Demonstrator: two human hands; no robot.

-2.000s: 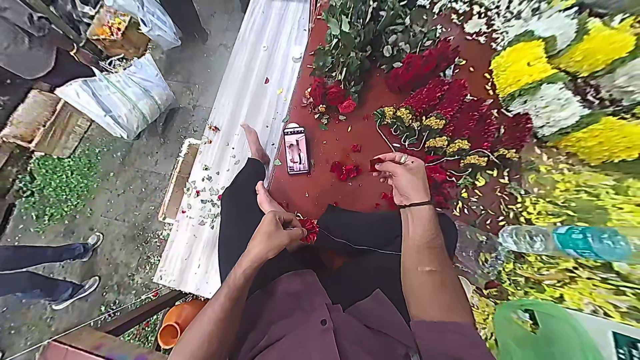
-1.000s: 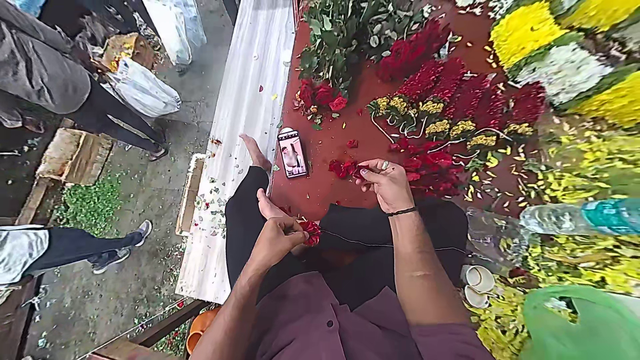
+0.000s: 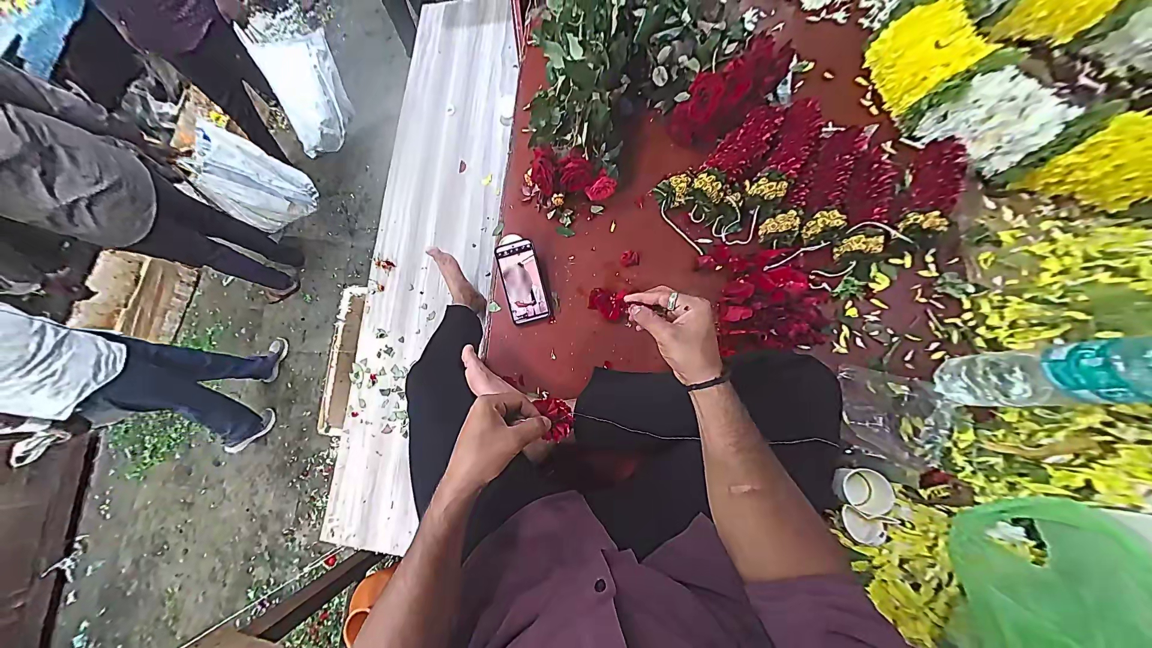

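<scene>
My left hand [image 3: 497, 437] pinches a small bunch of red petals [image 3: 556, 419] over my lap. From that bunch a thin thread [image 3: 639, 434] runs right across my dark trousers. My right hand [image 3: 679, 331] has its thumb and forefinger closed on a red flower piece, beside loose red petals [image 3: 607, 304] on the red surface. A smartphone [image 3: 522, 281] with a lit screen lies left of them. Just right of my right hand is a heap of red petals [image 3: 769, 301]. Red garlands with yellow flower ends [image 3: 796, 148] and white cords lie beyond it.
Leafy rose stems [image 3: 585, 81] lie at the top. White and yellow flower blocks [image 3: 927, 54], a plastic bottle [image 3: 999, 378], cups [image 3: 866, 491] and a green plastic bag [image 3: 1035, 558] are on the right. People stand on the floor at left, past a white ledge [image 3: 441, 162].
My right hand has moved down from farther up toward the loose petals and now pinches a red piece. My left hand stays on the red bunch. More people show at the left.
</scene>
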